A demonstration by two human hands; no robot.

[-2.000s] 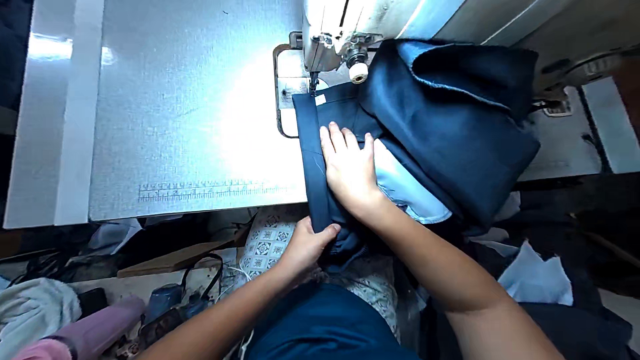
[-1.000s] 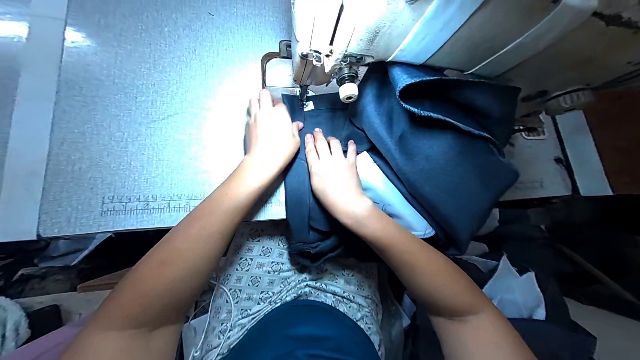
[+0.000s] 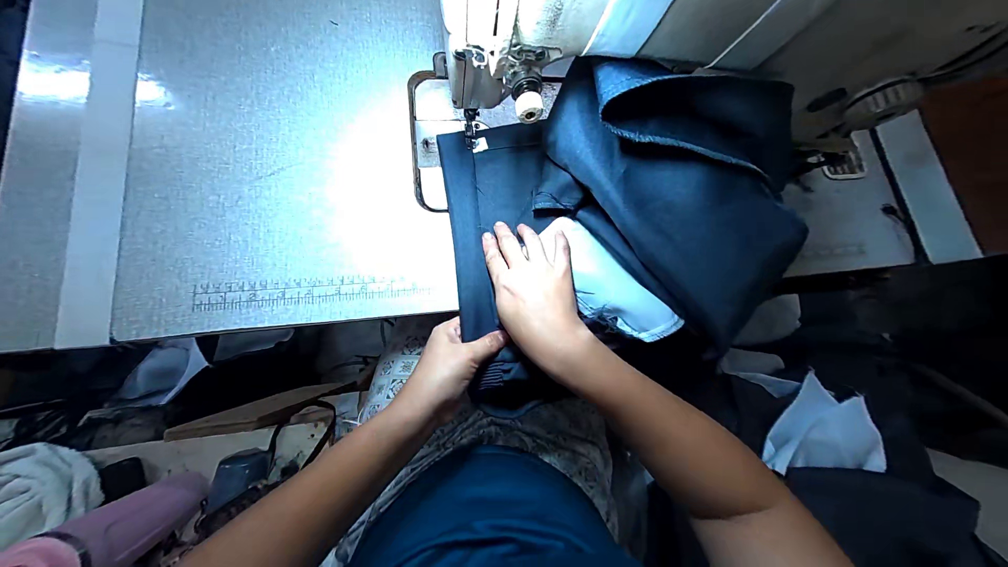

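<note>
A dark navy garment [image 3: 677,189] lies on the sewing machine bed, its folded waistband [image 3: 465,228] running from under the presser foot [image 3: 471,130] to the table's front edge. My left hand [image 3: 453,362] grips the band at that edge, thumb on top and fingers beneath. Flat on the cloth, just right of the band, rests my right hand [image 3: 535,283], fingers slightly spread. Beside it a light blue pocket lining [image 3: 614,276] shows. A small white tag [image 3: 480,144] sits next to the foot. The sewing machine head [image 3: 480,55] stands above the band's far end.
A printed ruler scale [image 3: 307,293] marks the table [image 3: 236,197] on the left. Below the table are a wooden board [image 3: 252,413], a pink bottle [image 3: 134,520], a white towel [image 3: 43,488] and, at right, white cloth scraps [image 3: 823,429].
My left hand has moved from beside the presser foot back to the band at the table's front edge, where it also was two seconds ago. My right hand has stayed on the cloth.
</note>
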